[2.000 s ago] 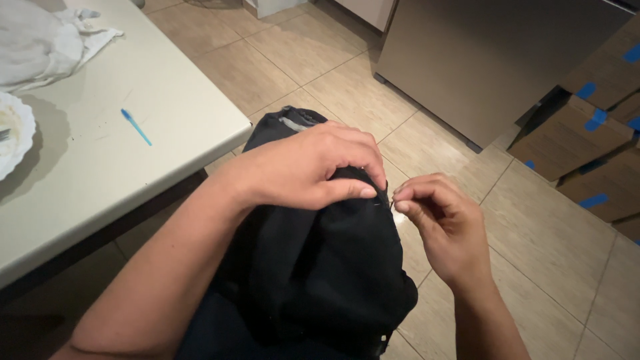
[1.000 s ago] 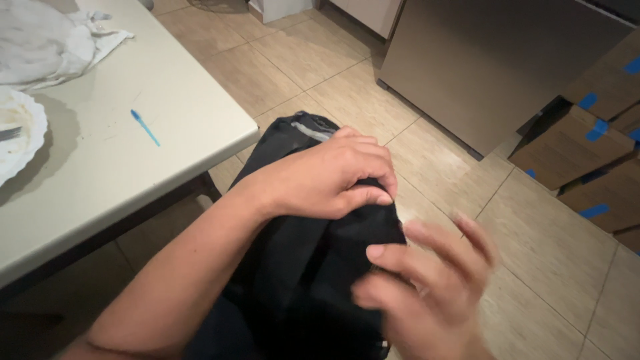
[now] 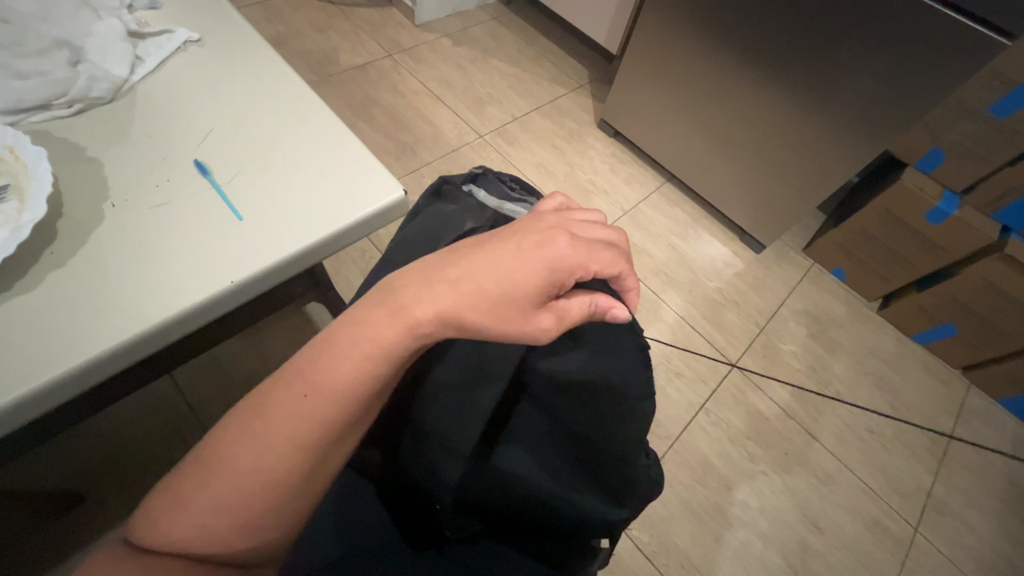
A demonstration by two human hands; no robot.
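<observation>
Black fabric (image 3: 512,432), perhaps a garment or a bag, lies bunched over my lap, with a grey strip showing near its far end. My left hand (image 3: 552,272) pinches the fabric's right edge between thumb and fingers. From that edge, just below my left fingertips, a dark thread (image 3: 800,387) runs taut to the right and leaves the view at the right border. My right hand is out of view, so what it holds cannot be seen.
To the left, a pale table (image 3: 304,184) bears a blue pen (image 3: 218,190), a crumpled white cloth (image 3: 72,60) and a white scalloped plate (image 3: 28,192) at the border. Cardboard boxes (image 3: 904,232) with blue tape stand on the tiled floor beside a metallic appliance (image 3: 760,104).
My right hand was close to the fabric's edge, then moved away from it, and is now out of view. A taut thread now shows. My left hand keeps its grip on the fabric.
</observation>
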